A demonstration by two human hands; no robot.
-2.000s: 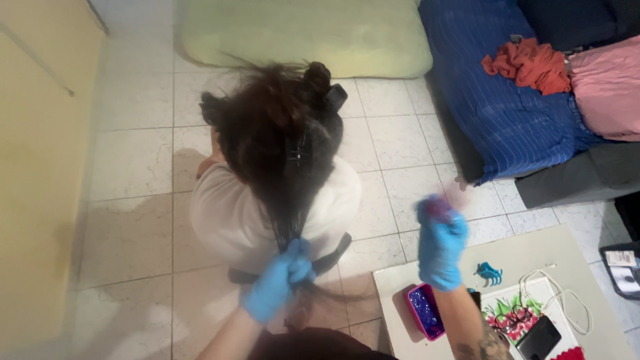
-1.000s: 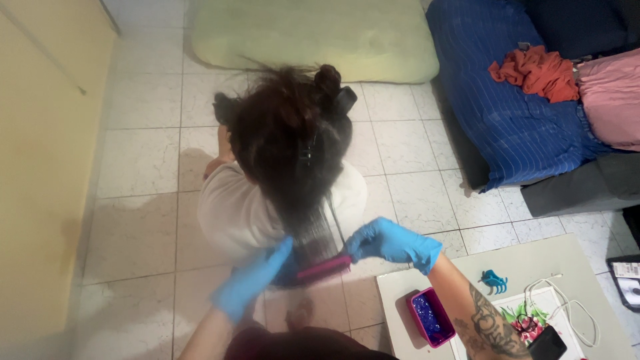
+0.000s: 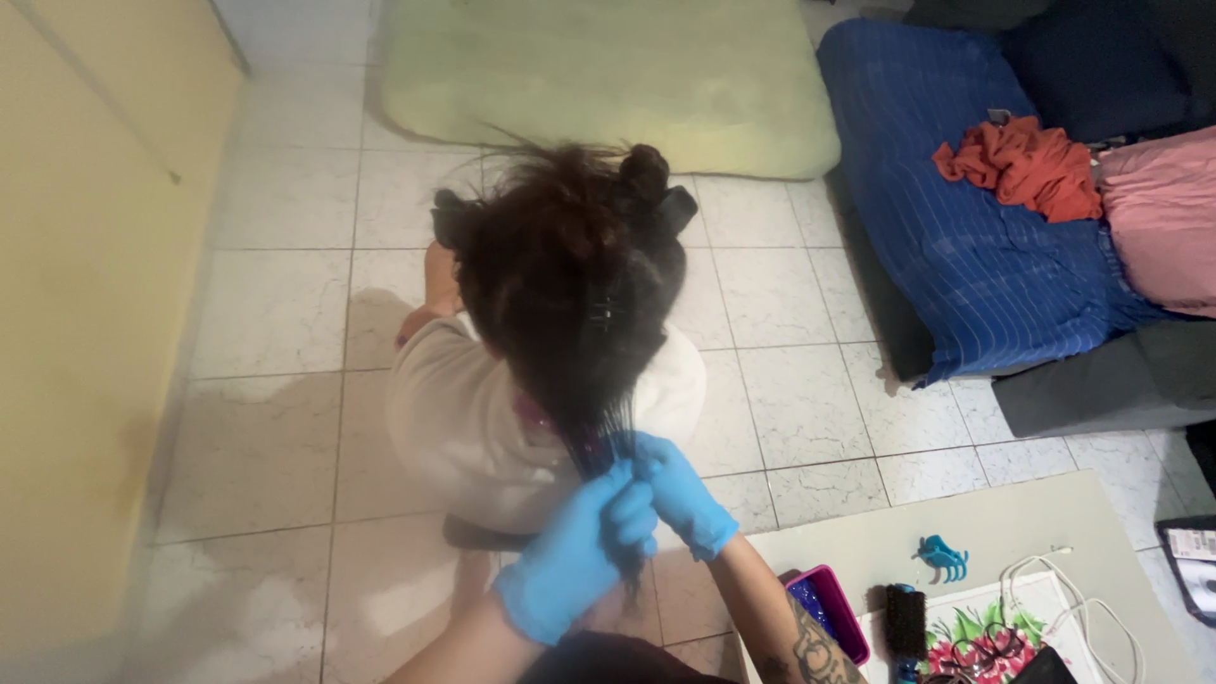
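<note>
A seated person's dark hair (image 3: 570,313) hangs down the back, its upper parts pinned up with clips. My left hand (image 3: 584,546), in a blue glove, closes round the lower end of the hanging section. Just above and to the right, my right hand (image 3: 670,484), also gloved, is at the same strands; its fingertips are partly hidden, and behind the hair a pink edge (image 3: 537,413) shows, probably the comb. At the lower right, a pink tub (image 3: 841,613) with blue contents stands on the table, partly behind my right forearm.
The pale table (image 3: 1007,503) bears a teal claw clip (image 3: 942,559), a round hairbrush (image 3: 905,622), a white cable (image 3: 1092,594) and a floral picture. A sofa with a blue cover (image 3: 912,190) is at the right; a green mat (image 3: 608,85) lies beyond the person. A yellow surface (image 3: 85,332) borders the left.
My right hand came from beside the table to the hair with the pink comb, and is now behind the strands close to my left hand. The left hand keeps near the hair's lower end.
</note>
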